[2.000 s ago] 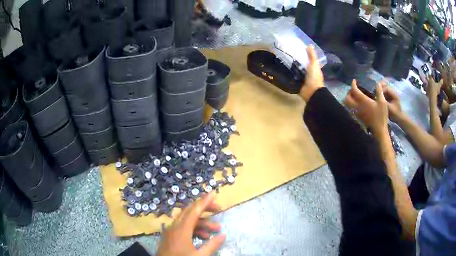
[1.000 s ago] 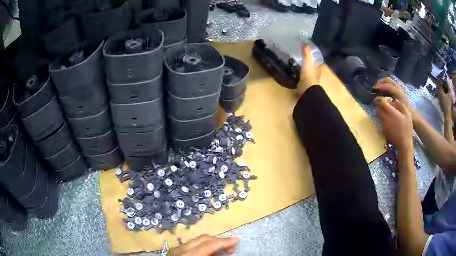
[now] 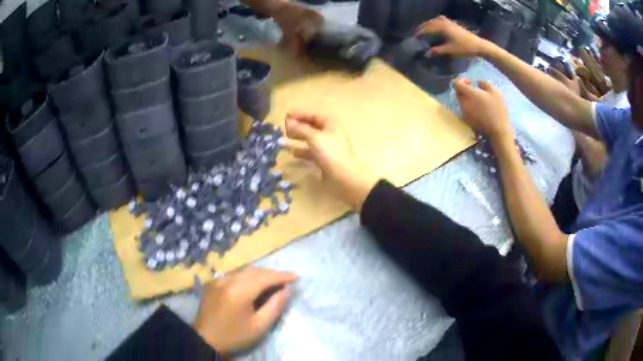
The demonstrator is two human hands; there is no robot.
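Note:
My left hand [image 3: 247, 308] rests at the front edge of the tan paper sheet [image 3: 374, 120], its thumb and forefinger apart; I see nothing in it. My right hand [image 3: 321, 148] is over the sheet, right of the pile, fingers bent and apart, with no object visible. A loose pile of small grey fittings [image 3: 211, 204] with white discs lies on the sheet. A blurred black oval housing [image 3: 345, 48] is at the sheet's far edge, at another person's hand [image 3: 299, 27]. Its translucent cover cannot be made out.
Tall stacks of dark grey cup-like housings [image 3: 144, 116] stand at the left and behind the pile. Bubble wrap [image 3: 359, 282] covers the bench. At the right a person in a blue sleeve [image 3: 610, 254] reaches in; one hand is near more grey housings [image 3: 426, 67].
My right hand has let go of the black housing and cover and drawn back toward the pile. Another person's hand has come in at the top, at the housing. More of my left hand shows.

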